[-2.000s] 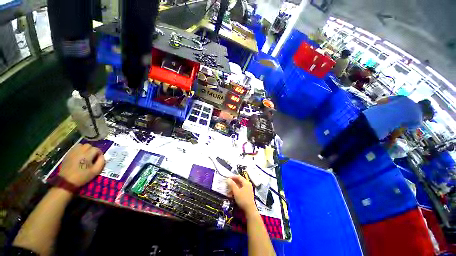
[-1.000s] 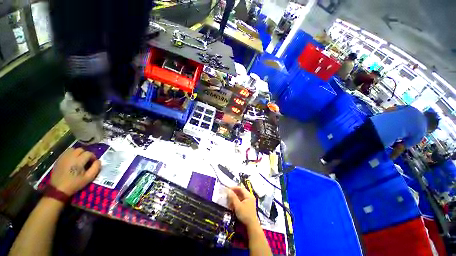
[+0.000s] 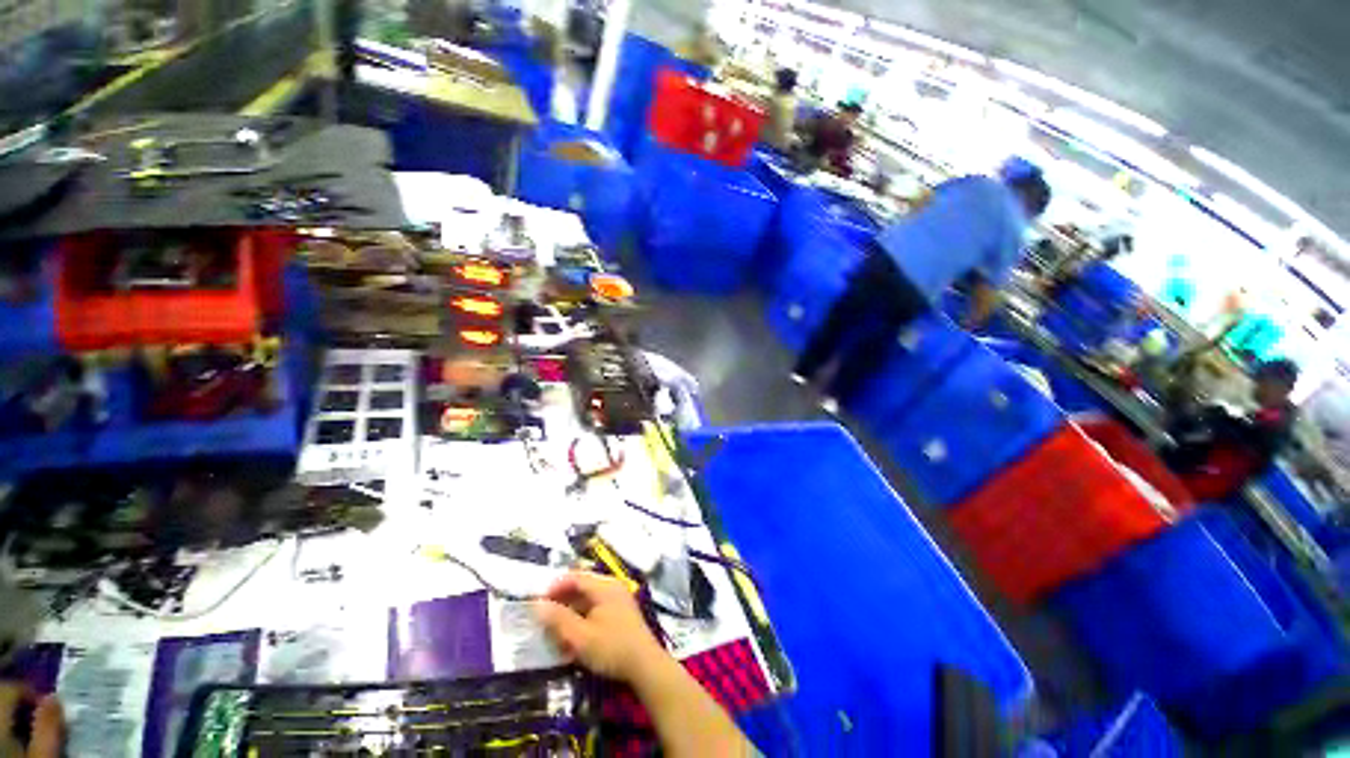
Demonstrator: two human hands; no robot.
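Note:
The open electronic unit (image 3: 400, 717) lies flat on the printed sheet at the bottom of the view, its near side cut off by the picture's edge. Its green circuit board (image 3: 219, 726) is at the left end, and yellow wires run along the black rows. My right hand (image 3: 595, 622) is at the unit's far right corner, fingers curled; whether it touches the unit or grips anything is unclear. My left hand (image 3: 36, 726) is at the bottom left, mostly cut off and blurred.
Red bin (image 3: 156, 304) and blue bin (image 3: 148, 430) stand at back left. Red digital readouts (image 3: 480, 304) stand behind the sheet. A black-and-yellow tool (image 3: 610, 563) and cables lie beyond my right hand. A large blue crate (image 3: 844, 548) is at right. A person in blue (image 3: 948, 237) bends over crates.
The view has turned right, so the bench and unit sit lower and further left. The dark hanging tools have left the view. My left hand is now mostly cut off.

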